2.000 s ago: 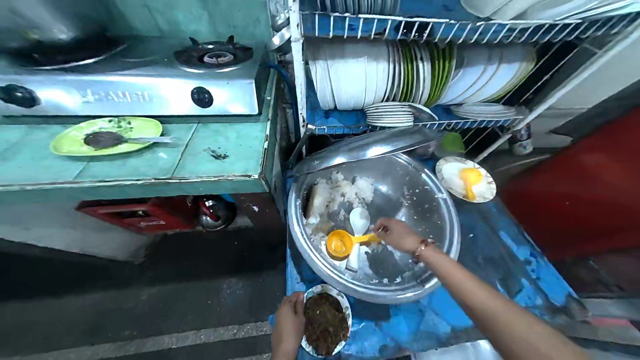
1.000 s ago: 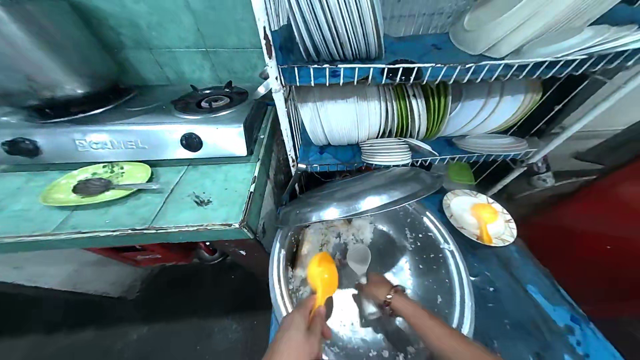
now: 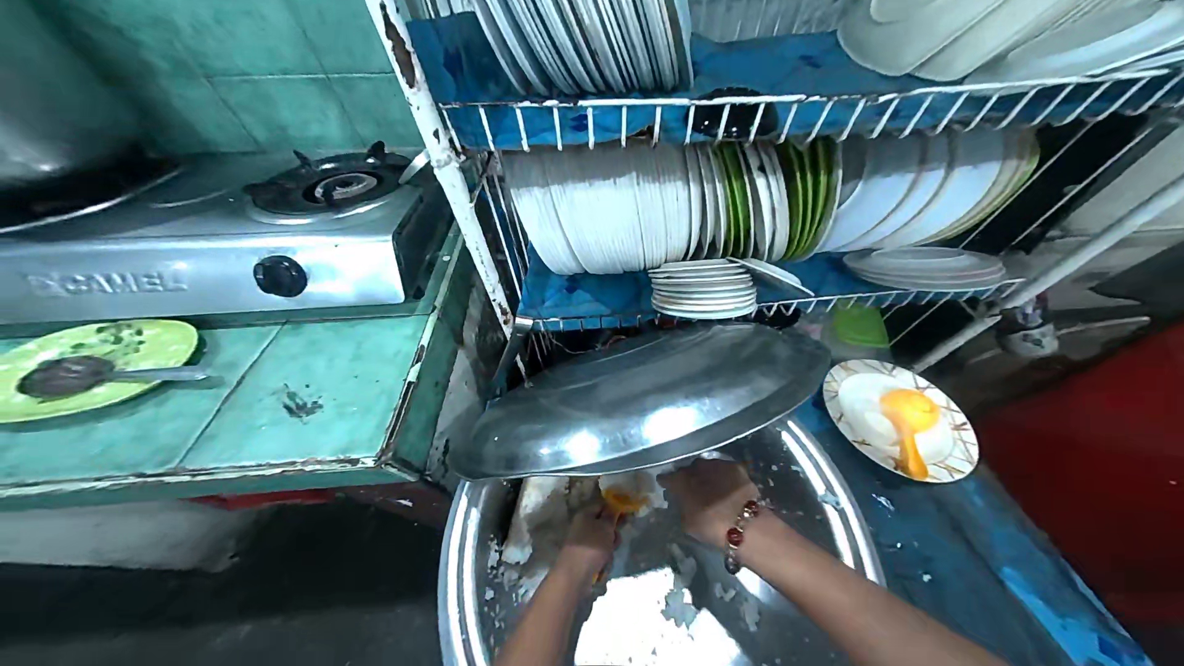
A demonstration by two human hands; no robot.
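Note:
Both my hands reach into a large metal basin (image 3: 844, 536) with rice (image 3: 541, 518) along its far left side. My left hand (image 3: 589, 539) is closed on an orange plastic scoop (image 3: 624, 502), its bowl at the rice. My right hand (image 3: 710, 498), with a beaded bracelet at the wrist, is by the far side of the basin; its fingers are partly hidden, and whether it holds anything cannot be told. A metal lid (image 3: 647, 398) leans over the basin's far edge, just beyond my hands.
A patterned plate (image 3: 846, 421) with an orange spoon (image 3: 910, 425) lies right of the basin. Behind stands a wire rack (image 3: 592, 116) full of plates. On the left, a tiled counter (image 3: 314, 398) bears a gas stove (image 3: 203, 268) and a green plate (image 3: 171, 342) with a spoon.
Two seconds ago my left hand held a bowl of dark food and my right the orange scoop. One second ago the scoop was in my left hand, which has since moved down into the rice.

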